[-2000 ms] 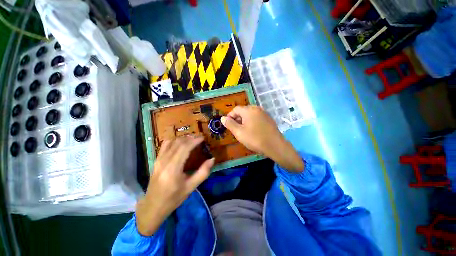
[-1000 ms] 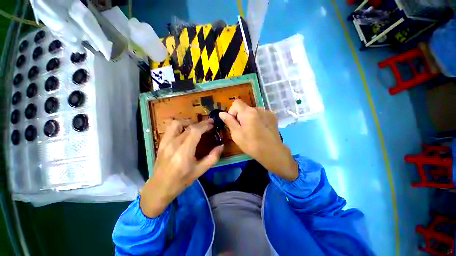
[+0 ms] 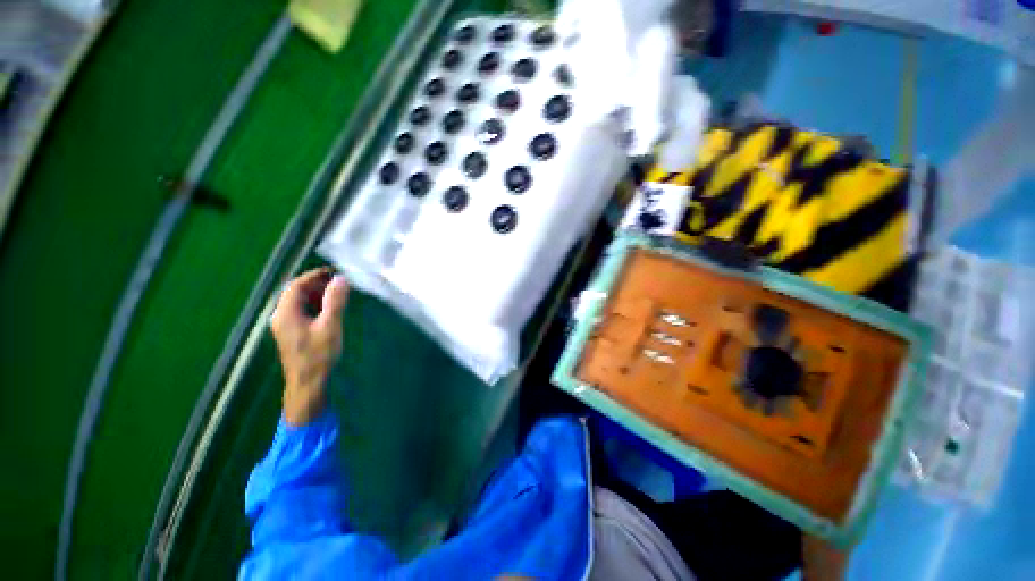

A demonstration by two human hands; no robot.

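Observation:
The orange-brown fixture plate (image 3: 704, 397) in its green frame lies at the right centre, tilted in the picture. A round black part (image 3: 774, 372) sits in the dark spiky nest on it. Short silvery pieces (image 3: 667, 337) lie on its left half. My left hand (image 3: 309, 338) is at the near left corner of the white parts tray (image 3: 420, 244), thumb and fingers bent close together; blur hides whether they hold anything. The tray carries rows of black discs (image 3: 504, 218). Of my right hand (image 3: 825, 560), only a sliver of skin shows at the bottom edge, below the plate's corner.
A yellow-black striped cover (image 3: 794, 204) is behind the plate, with white-wrapped machine parts (image 3: 619, 51) at its left. A clear compartment tray (image 3: 976, 375) is at the right. A green surface with a curved grey rail (image 3: 148, 272) is on the left.
The view has swung left, so tray and plate appear further right. My left hand has left the plate for the tray's corner. My right hand has left the nest and is almost out of view.

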